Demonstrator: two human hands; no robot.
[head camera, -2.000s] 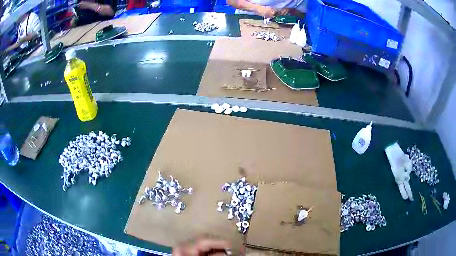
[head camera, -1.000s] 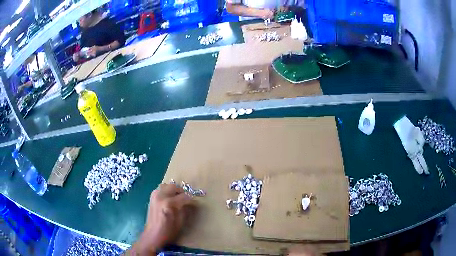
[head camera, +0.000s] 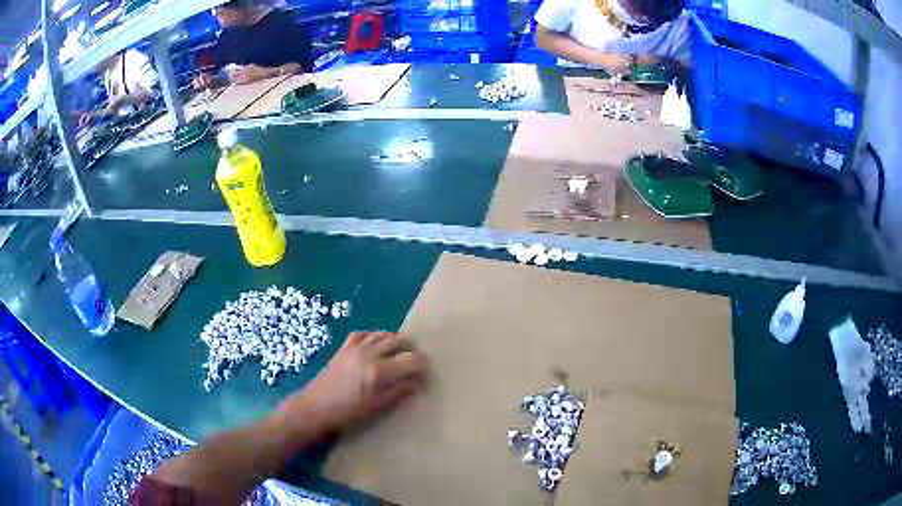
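My left hand lies palm down at the left edge of the large cardboard sheet, fingers curled. What is under it is hidden, so I cannot tell whether it holds fittings. A heap of silver-white joined fittings lies on the green bench just left of the hand. Small ring-like fittings lie left of the small cardboard pad. The white glue spot on the pad is ringed by brown stains. Cap-like fittings lie right of the pad. My right hand is out of the picture.
A yellow bottle and clear bottle stand at left. White discs lie by the metal rail. A glue bottle and white glove are at right. Green housings, blue crates and people are across the bench.
My left hand has come in from the bottom edge and moved over the loose fittings at the cardboard's left, which no longer show. The view has shifted, moving the bench rightward in the picture.
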